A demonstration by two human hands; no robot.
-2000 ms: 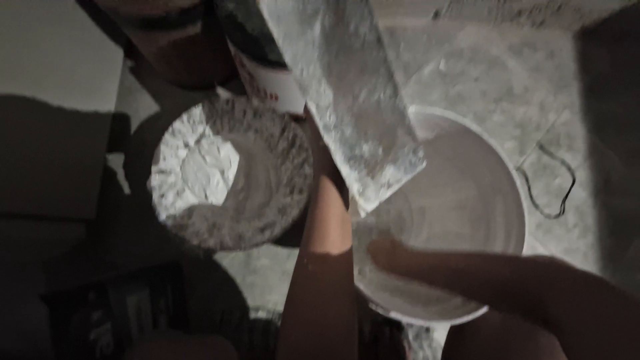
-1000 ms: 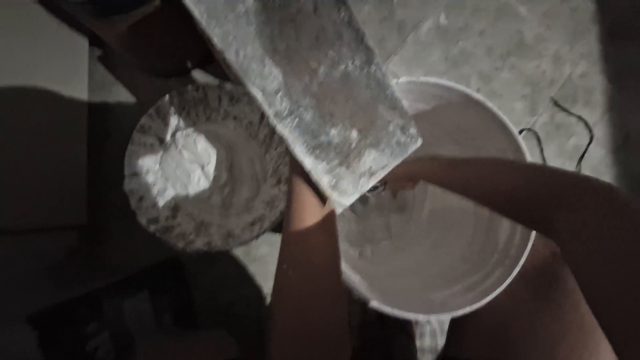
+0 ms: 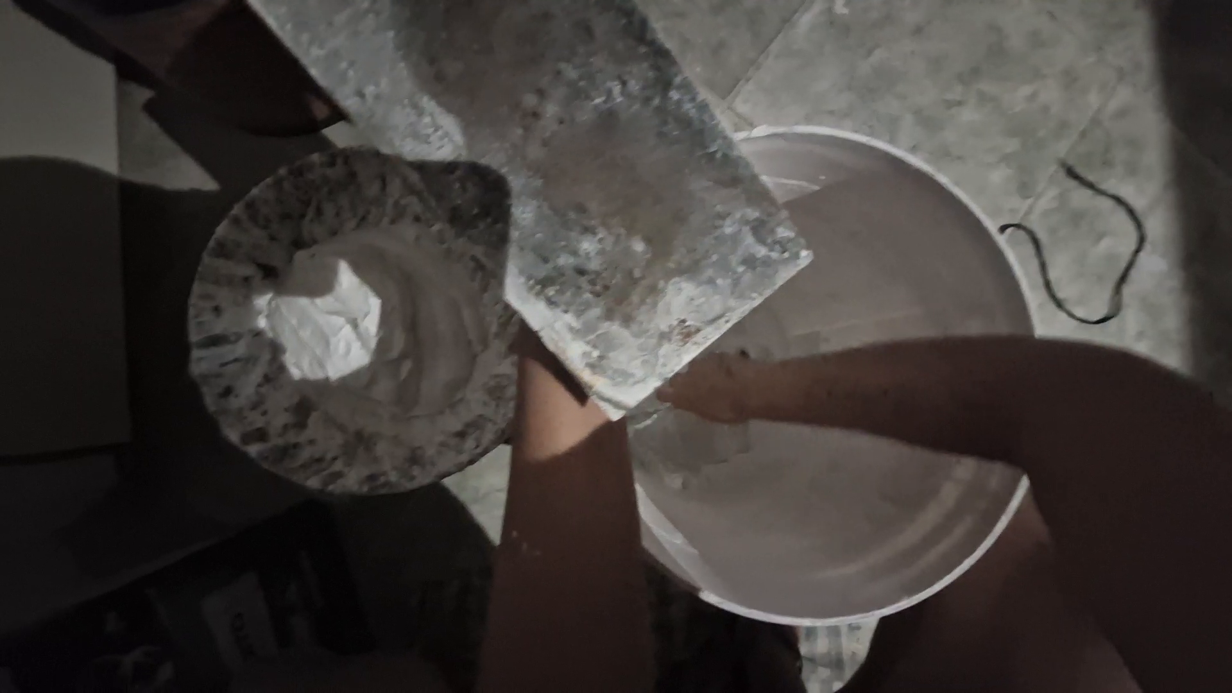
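Note:
A long flat metal plate (image 3: 597, 183), smeared with pale residue, slants across the upper middle. My left forearm (image 3: 568, 539) runs up beneath its lower corner; the left hand is hidden under the plate. Just right of that corner, my right hand (image 3: 712, 387) is over or inside a wide round white bucket (image 3: 866, 616), its fingers dim and blurred, so its hold is unclear. The bucket holds cloudy liquid, or its inner wall looks so. To the left stands a round bucket with a crusted rim (image 3: 241, 404), holding white paste (image 3: 332, 322) that is brightly lit on one side.
A dark cord (image 3: 1121, 289) lies on the grey tiled floor (image 3: 895, 67) right of the white bucket. A dark reddish-brown container (image 3: 260, 67) stands at the upper left. Dark objects, one bearing writing, lie in shadow at the lower left, below a pale panel (image 3: 58, 318).
The metal plate now covers part of the crusted bucket's right side, which it left uncovered two seconds ago. My right hand remains by the plate's lower corner. The view has shifted somewhat.

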